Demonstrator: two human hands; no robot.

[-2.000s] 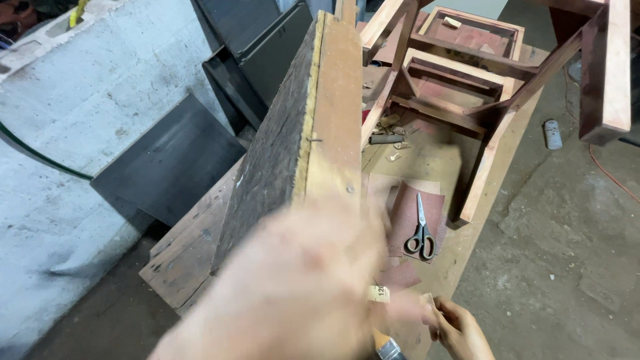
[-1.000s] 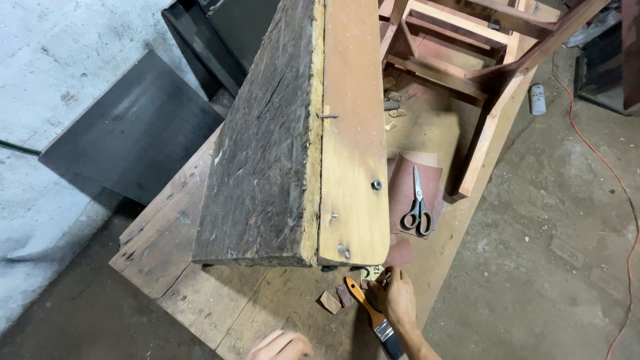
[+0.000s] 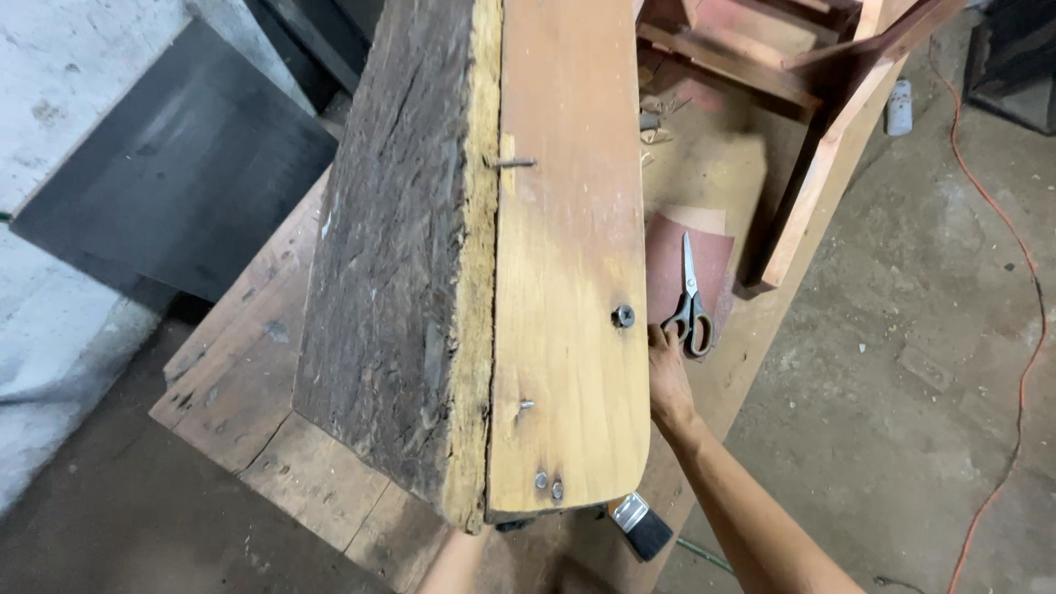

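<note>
A tall wooden piece with a smooth plank face (image 3: 569, 272) and a rough, bark-like dark side (image 3: 379, 247) stands in the middle, with screws and nails in the plank. Right of it, my right hand (image 3: 670, 379) is partly behind the plank's edge, its fingers at the handles of the scissors (image 3: 690, 297); whether it grips anything is hidden. The scissors lie on reddish sandpaper sheets (image 3: 667, 256). Below the plank, a flat paintbrush (image 3: 639, 524) shows its dark bristles. Only my left forearm shows at the bottom, going under the wooden piece; the left hand is hidden.
A wooden frame with legs (image 3: 813, 181) occupies the upper right of the workbench (image 3: 272, 396). Dark panels (image 3: 186, 157) lean by the pale wall at left. Wood shavings (image 3: 656, 107) lie behind the plank. An orange cable (image 3: 1002, 223) crosses the floor at right.
My right hand has moved from below the plank's corner up to the scissors. My left hand, in sight at the bottom one second ago, has gone behind the wooden piece. The view is closer to the plank.
</note>
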